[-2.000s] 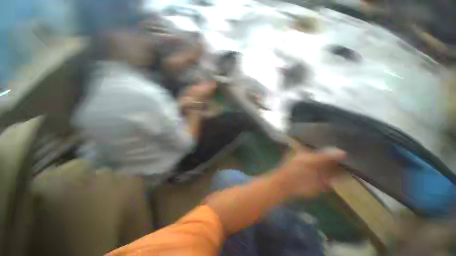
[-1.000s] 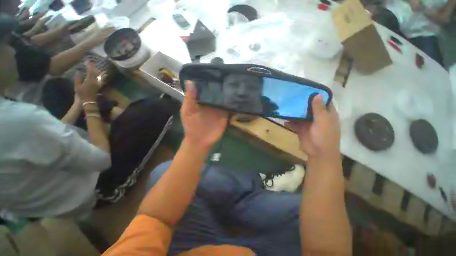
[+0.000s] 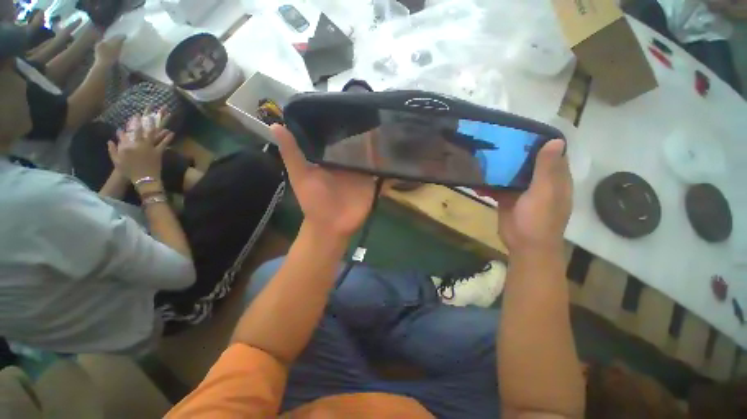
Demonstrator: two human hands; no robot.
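Note:
A long black mirror dash cam (image 3: 426, 146) is held up in front of me, glossy face toward me, reflecting grey shapes at its left and bright blue at its right. My left hand (image 3: 332, 184) grips its left end from below, thumb up at the edge. My right hand (image 3: 536, 200) grips its right end, thumb on the front edge. Both hands are bare. A thin black cable (image 3: 367, 225) with a small white tag hangs from its lower edge. The back of the mirror is hidden.
An open white box (image 3: 260, 100) with coloured wires, a dark-lined white housing (image 3: 215, 82), a brown carton (image 3: 610, 49), clear plastic (image 3: 459, 49) and dark discs (image 3: 627, 204) lie on the white-covered table (image 3: 590, 250). A person in grey (image 3: 82, 254) sits close at left.
Since one second ago, the mirror has turned a little: the face reflected in it no longer shows and the blue patch is smaller. The neighbour's hands have come together.

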